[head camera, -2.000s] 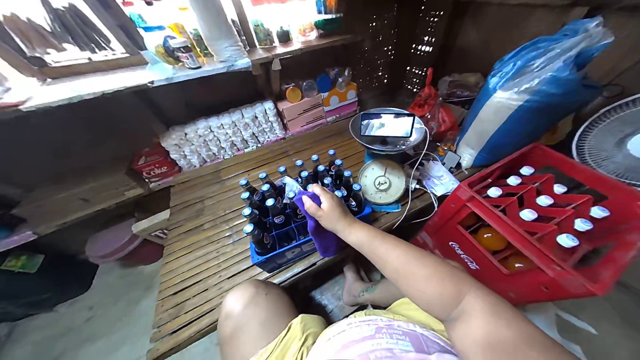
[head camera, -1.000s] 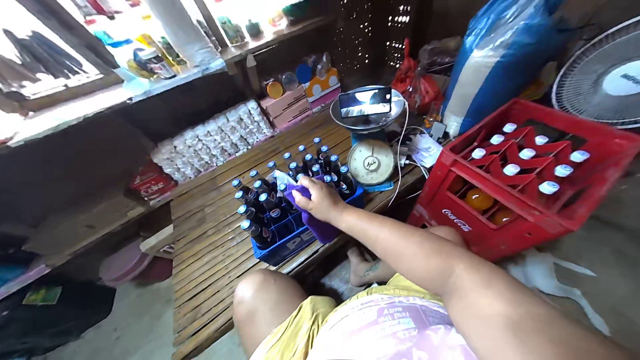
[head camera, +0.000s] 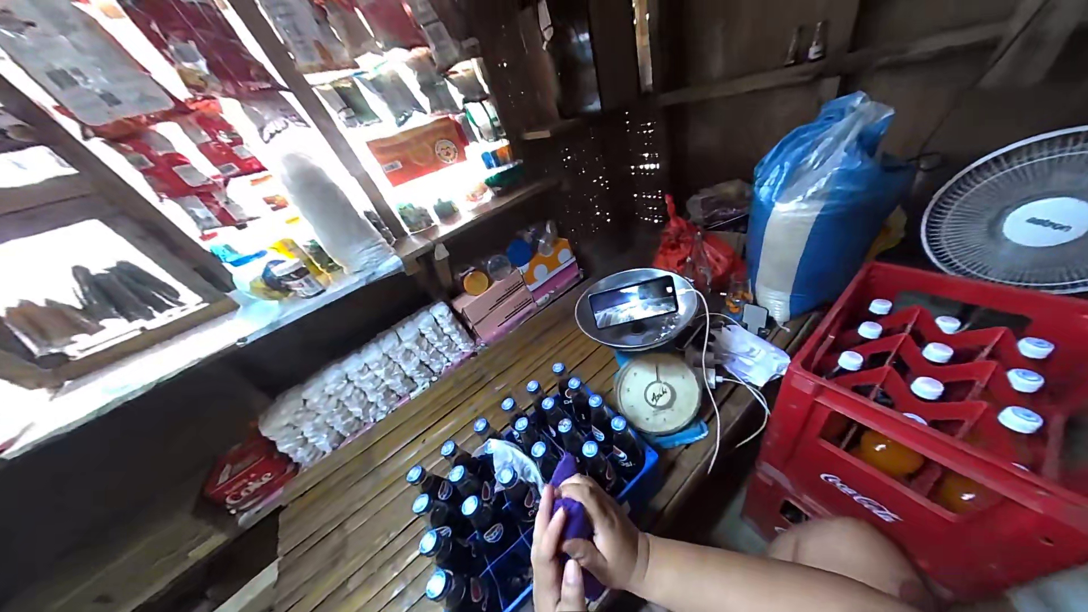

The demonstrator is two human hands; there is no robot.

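Both of my hands meet at the near side of a blue plastic crate (head camera: 643,483) filled with dark capped glass bottles (head camera: 493,534). A purple cloth (head camera: 571,515) is gripped in my right hand (head camera: 605,531). My left hand (head camera: 552,552) presses its fingers against the same cloth from the left; whether it holds the cloth is hard to tell. A whitish plastic piece (head camera: 512,460) lies over bottles just beyond the hands. Bottles stand upright in the crate's compartments, though some near my hands are hidden.
Behind the crate, a dial scale (head camera: 658,393) carries a phone (head camera: 633,302) on its metal pan, with white cables beside it. Red Coca-Cola crates (head camera: 850,476) of bottles stand at right, near a fan (head camera: 1041,223) and blue-white sack (head camera: 795,229). The bamboo-slat table (head camera: 374,501) extends left.
My left hand has come into view and meets my right hand at the purple cloth. The right hand held the cloth over the bottles before. The view has tilted upward.
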